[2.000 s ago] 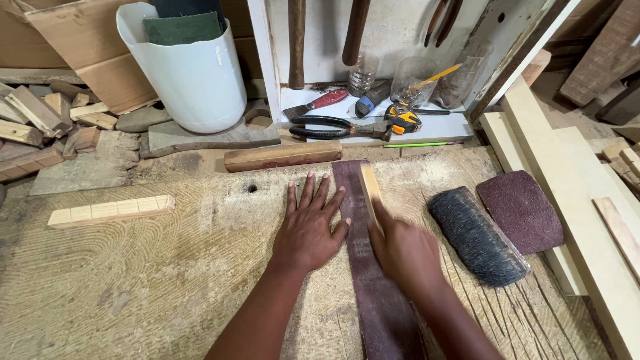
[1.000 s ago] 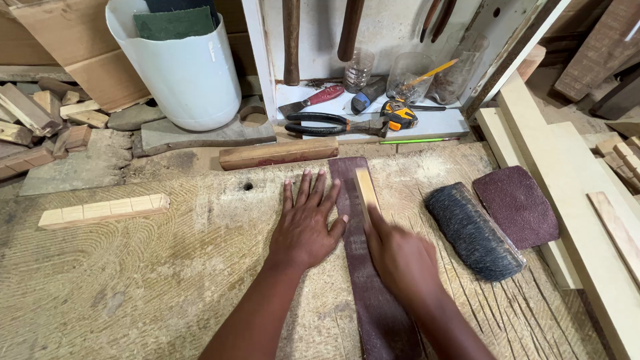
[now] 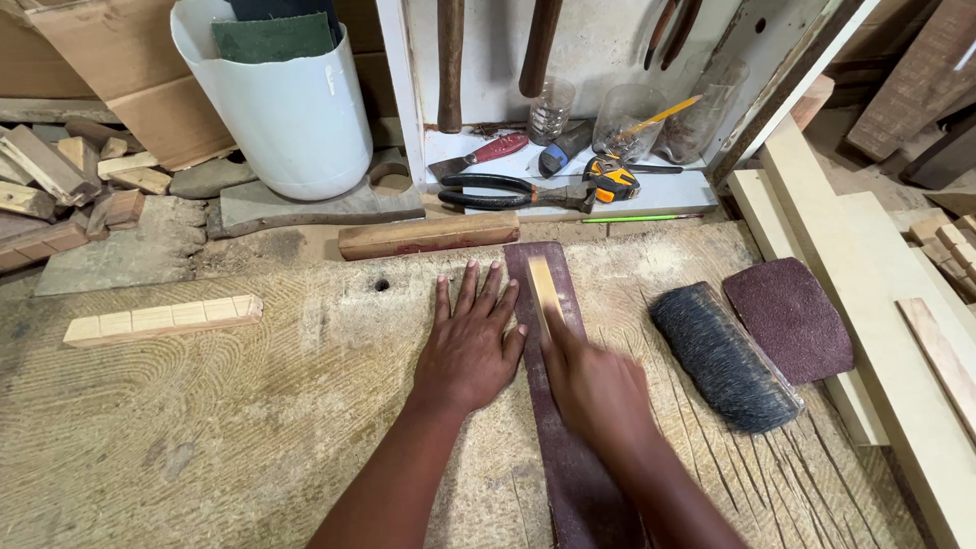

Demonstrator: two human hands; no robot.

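Observation:
A long strip of dark red sandpaper (image 3: 549,450) runs away from me over the worn wooden bench top (image 3: 252,427). My left hand (image 3: 473,343) lies flat, fingers spread, on the bench with its fingertips and thumb at the strip's left edge. My right hand (image 3: 595,374), slightly blurred, grips a small pale wood stick (image 3: 544,286) against the strip; the stick's far end shows beyond the fingers and its near part is hidden. On the left lies a light wood strip with crosswise lines (image 3: 164,319). To the right are a dark-bristled brush (image 3: 724,358) and a sandpaper piece (image 3: 789,320).
Behind the sandpaper strip lies a brown wood block (image 3: 428,235). Pincers (image 3: 518,192), a red-handled scraper (image 3: 488,152) and a tape measure (image 3: 611,179) rest in a white cabinet (image 3: 400,91). A white plastic container (image 3: 290,114) stands at back left; pale boards (image 3: 846,252) lie right.

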